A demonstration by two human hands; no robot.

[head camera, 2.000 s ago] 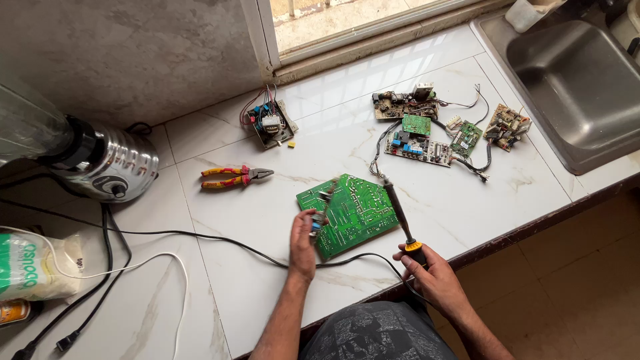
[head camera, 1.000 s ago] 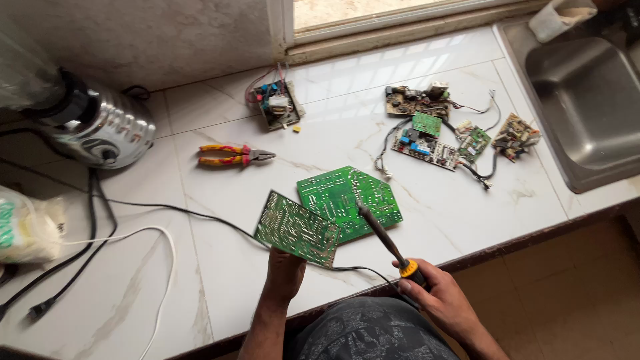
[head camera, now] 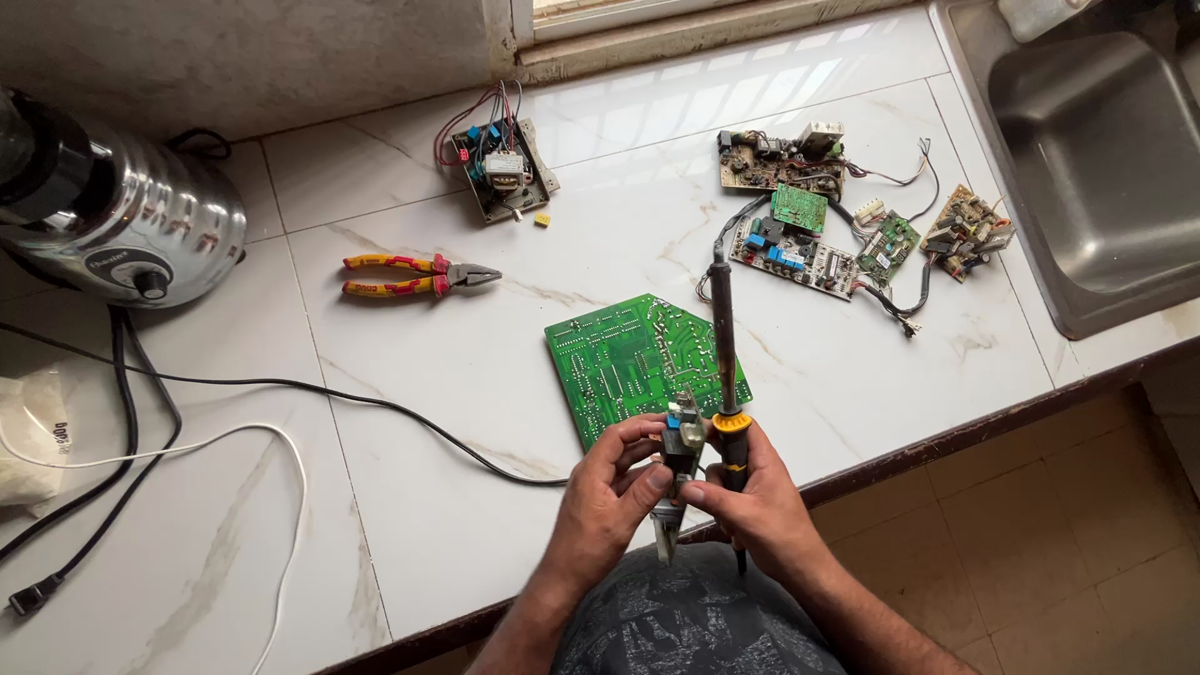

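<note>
Between my hands, near the counter's front edge, a small circuit board with components (head camera: 682, 445) is held nearly edge-on. My left hand (head camera: 614, 483) grips its left side. My right hand (head camera: 764, 492) holds a soldering iron (head camera: 731, 431) by its yellow and black handle, the metal shaft pointing away from me, and its thumb touches the small board. Just beyond, a large green circuit board (head camera: 619, 361) lies solder side up on the counter, partly hidden by my hands. Combination pliers (head camera: 412, 276) with red and yellow handles lie to the left of it.
A board with a transformer (head camera: 506, 169) lies near the wall, a small yellow component (head camera: 542, 220) beside it. Several wired circuit boards (head camera: 797, 258) lie at the right, before a steel sink (head camera: 1106, 169). A blender base (head camera: 141, 216), black cables and a white cord (head camera: 298, 487) are at the left.
The small board, held out flat over the large green board one second ago, is now drawn nearer my body and turned edge-on. My right hand has come in to touch it, still holding the iron, now more upright.
</note>
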